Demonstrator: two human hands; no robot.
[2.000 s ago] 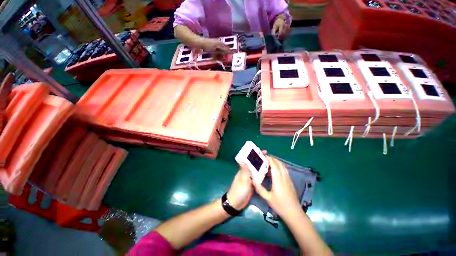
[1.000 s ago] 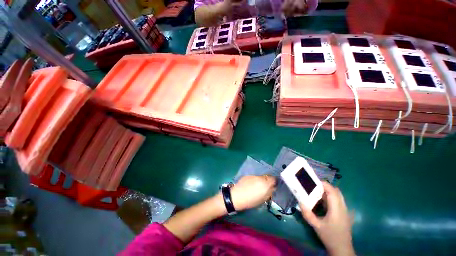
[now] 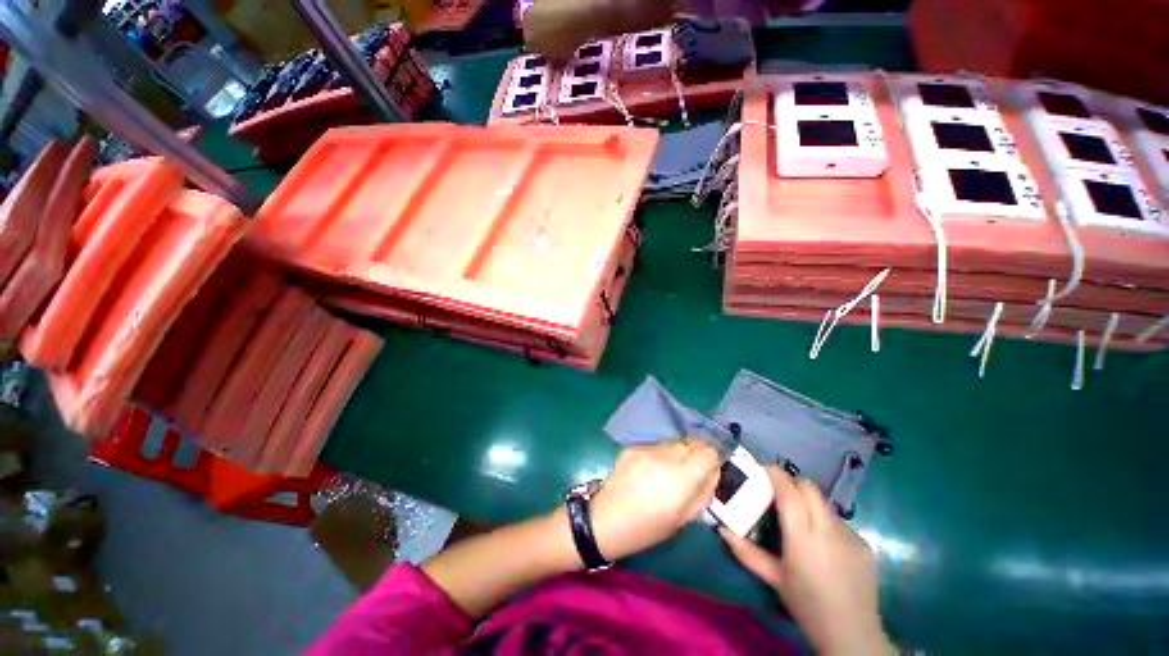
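My right hand (image 3: 820, 557) holds a white handheld device (image 3: 740, 495) with a dark screen, low in front of me. My left hand (image 3: 654, 497), with a black wristband, is closed on a grey drawstring pouch (image 3: 654, 413). The pouch's flat end sticks out beyond my fingers, and its mouth is at the device. The device's far end is hidden at my left fingers and the pouch; how far it is inside I cannot tell. More grey pouches (image 3: 801, 429) with black cord ends lie flat on the green bench (image 3: 487, 423) just beyond my right hand.
A salmon tray stack (image 3: 449, 224) with an empty top tray is ahead left. The right tray stack (image 3: 820, 244) bears white devices, straps hanging. Slanted trays (image 3: 244, 372) lean over a red plastic stool (image 3: 218, 481) at far left. A person's arm (image 3: 596, 23) reaches over devices opposite.
My left hand has picked up a grey pouch and brought it to the device. The device has moved from upright in both hands to my right hand, lower, against the pouch.
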